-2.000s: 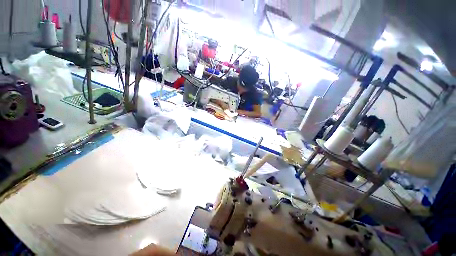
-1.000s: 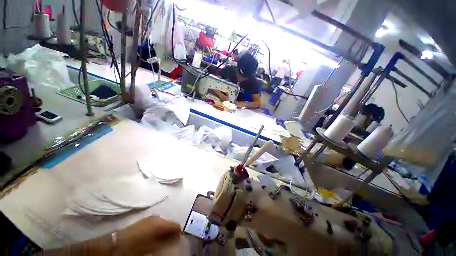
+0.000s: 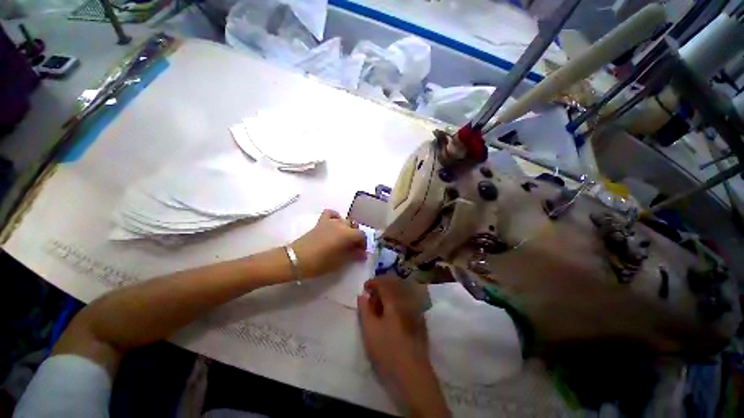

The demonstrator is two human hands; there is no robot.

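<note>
My left hand [image 3: 328,246], with a bracelet at the wrist, has curled fingers at the left of the needle area. My right hand [image 3: 394,317] is just below the needle, thumb and finger pinched. Between them is a white cut piece [image 3: 347,284], hard to tell from the white table; both hands seem to grip its edges. The presser foot area [image 3: 390,263] is partly hidden by the machine head [image 3: 440,204]. A white sewn piece [image 3: 477,335] lies right of my right hand. Two fanned stacks, a large one [image 3: 212,200] and a small one [image 3: 281,143], lie left of the machine.
The needle plate's shiny edge [image 3: 367,211] shows beside the head. A red-topped post [image 3: 471,143] stands on the head. Crumpled plastic bags [image 3: 391,65] lie behind the table [image 3: 155,131]. A phone [image 3: 57,65] is at far left. Thread stand rods rise at upper right.
The view has tilted down and closer to the machine. My left hand has moved to the needle area, and my right hand has come into view there.
</note>
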